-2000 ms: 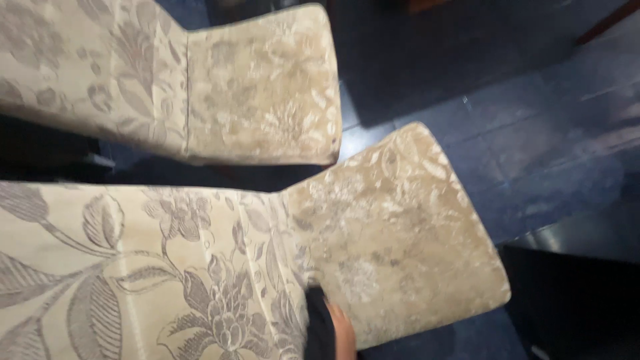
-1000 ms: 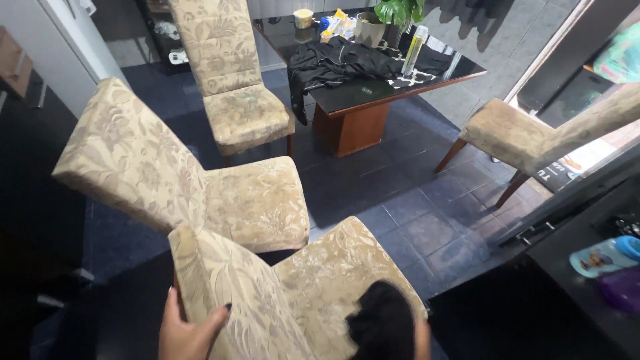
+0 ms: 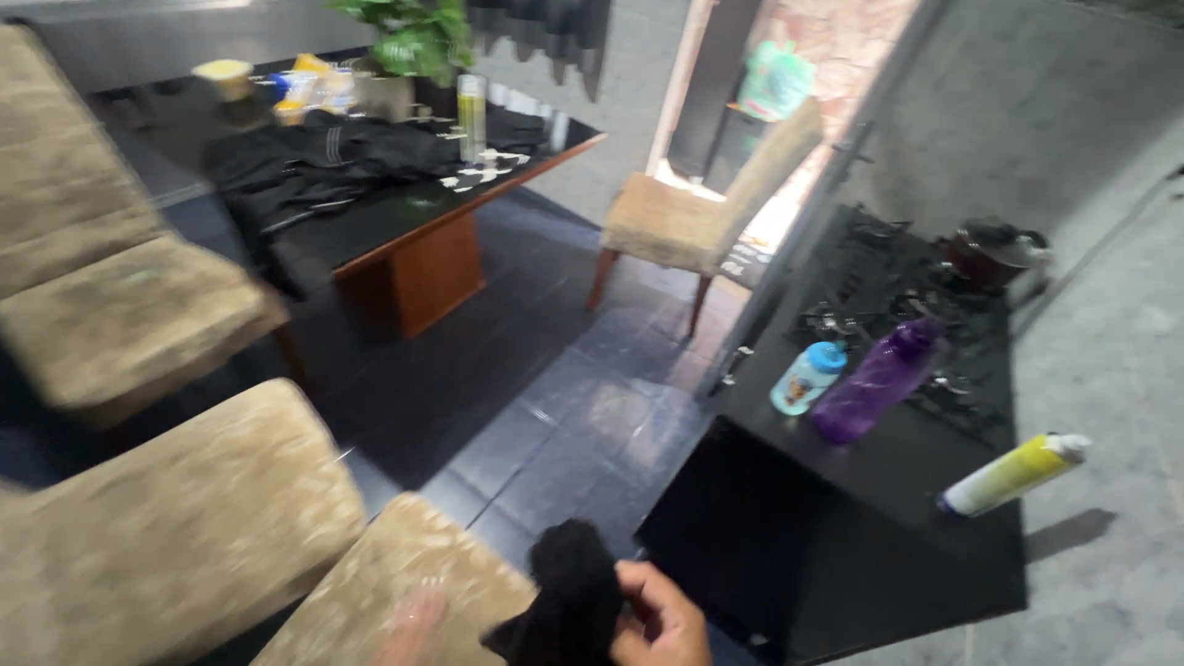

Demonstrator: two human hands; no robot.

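Note:
My right hand [image 3: 661, 615] is closed on a black cloth [image 3: 569, 592], which hangs over the right edge of the nearest chair's floral seat [image 3: 416, 564]. My left hand [image 3: 416, 620], blurred and cut off by the bottom edge, is over that same seat, and whether it touches the fabric is hard to tell. Nothing shows in it. A second upholstered seat [image 3: 203, 527] lies close on the left, with a third chair [image 3: 139, 305] behind it.
A black-topped table [image 3: 388, 231] bears dark clothing [image 3: 342, 157], a spray can [image 3: 472, 116] and a potted plant [image 3: 416, 42]. Another chair [image 3: 675, 217] stands by the doorway. On the right, a black counter [image 3: 888, 555] holds a blue bottle [image 3: 807, 379], a purple bottle [image 3: 874, 384], a yellow spray can [image 3: 1013, 474] and a pot [image 3: 994, 254].
My left hand has moved from the nearest chair's backrest to over its seat. The black cloth stays with my right hand. The view has swung right, showing more of the counter.

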